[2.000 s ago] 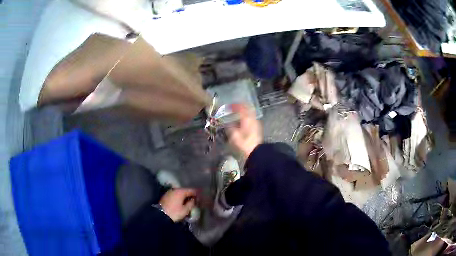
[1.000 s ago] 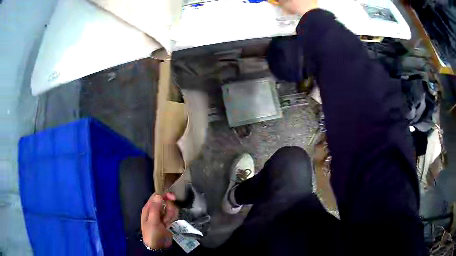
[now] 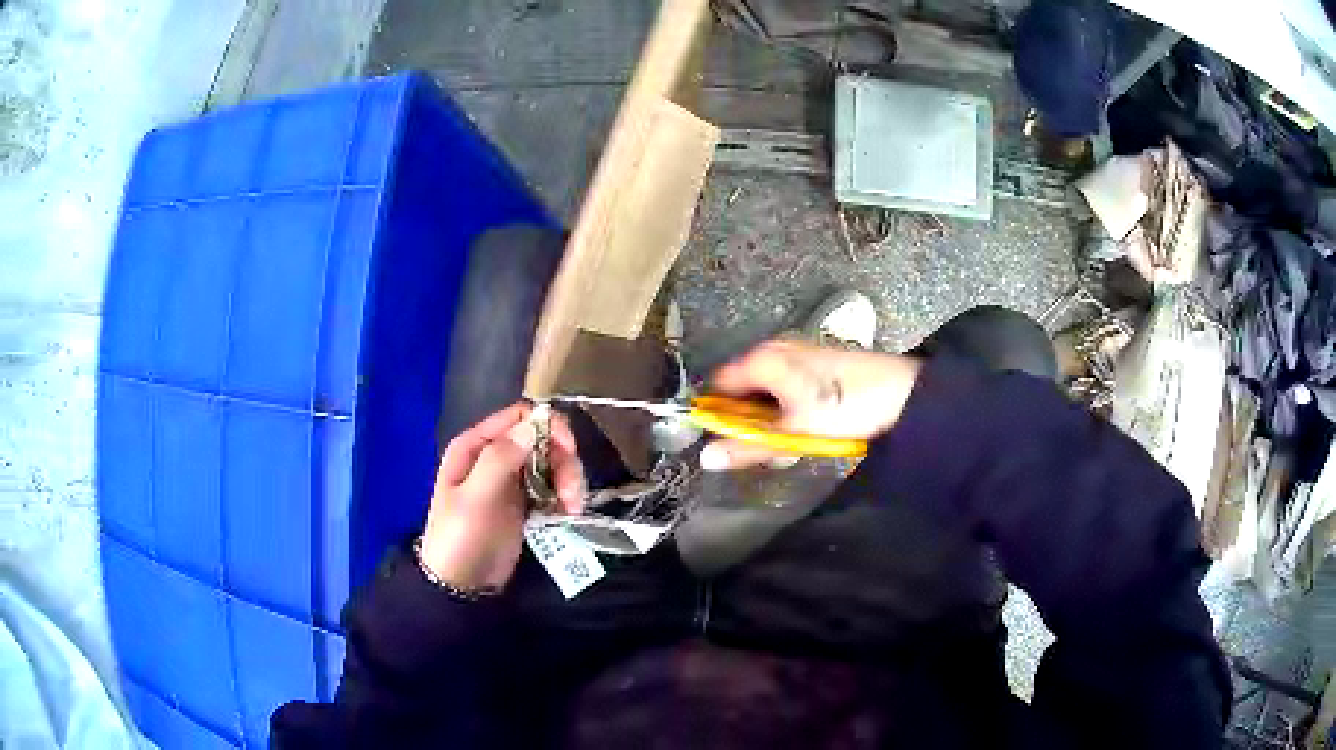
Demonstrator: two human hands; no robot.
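My left hand (image 3: pixel 506 476) grips the lower end of a brown fabric panel (image 3: pixel 604 242), where a knotted tie (image 3: pixel 541 454) shows between the fingers. The panel stretches up from the hand to the top edge of the picture, with a patch pocket (image 3: pixel 652 220) on it. A white printed ticket (image 3: pixel 567 557) and thin strands hang below the hand. My right hand (image 3: pixel 799 403) holds scissors (image 3: pixel 762 425) with yellow-orange handles. Their blades point left and touch or nearly touch the panel end by my left fingertips. Whether they are open is unclear.
A blue plastic bin (image 3: pixel 242 366) stands at the left. A grey pedal (image 3: pixel 913 147) lies on the floor ahead. Heaps of brown, cream and black cloth (image 3: pixel 1267 293) lie at the right. A white table edge (image 3: pixel 1260 44) shows at the upper right. My shoe (image 3: pixel 847 320) is below the pedal.
My right hand has come back from the table with the scissors and is now beside my left hand. My left hand still holds the panel end. The view has shifted towards the bin.
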